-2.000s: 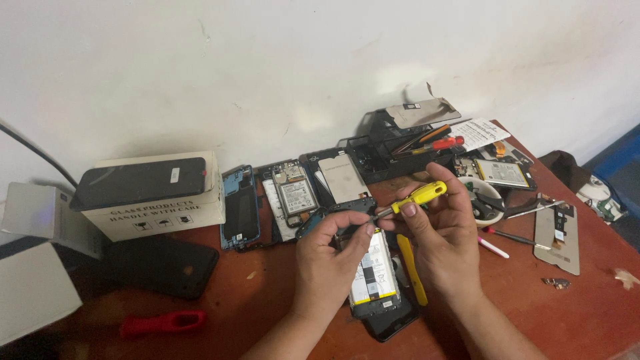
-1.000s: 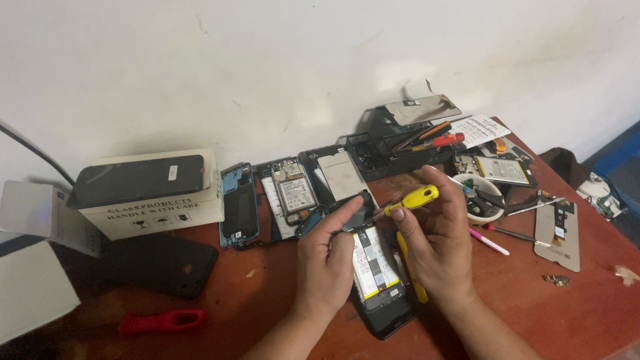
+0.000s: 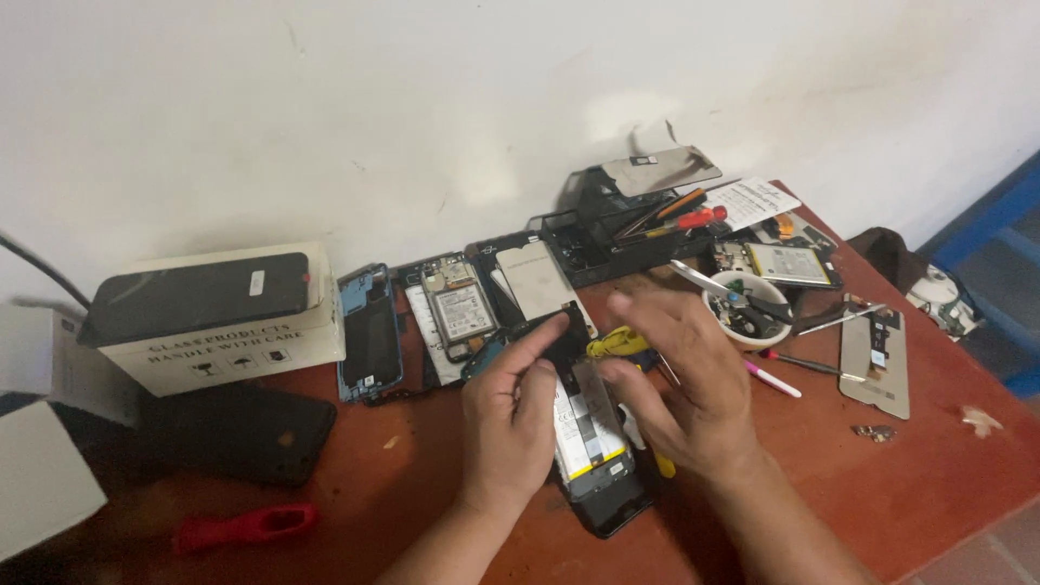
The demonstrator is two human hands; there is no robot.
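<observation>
My left hand [image 3: 512,414] grips the upper left side of an opened smartphone [image 3: 581,426], its index finger and thumb over the top end. The phone's white battery with a yellow lower edge faces up, and its black lower end points toward me. My right hand [image 3: 691,382] is raised over the phone's right side, slightly blurred, with thumb and fingers apart. Just beyond its thumb is a yellow-handled screwdriver [image 3: 616,343], partly hidden by the hand. A yellow tool [image 3: 665,464] shows in part to the right of the phone.
Opened phones [image 3: 459,309], a blue phone frame [image 3: 370,333] and a black tray [image 3: 593,256] with screwdrivers line the wall. A white cup [image 3: 747,313] holding scissors stands right. A boxed stack [image 3: 236,349], a black phone cover [image 3: 244,435] and a red handle [image 3: 244,526] are left.
The yellow screwdriver, earlier held in my right hand, is now beyond the thumb and lower over the phone's top end. My right hand's fingers have spread apart.
</observation>
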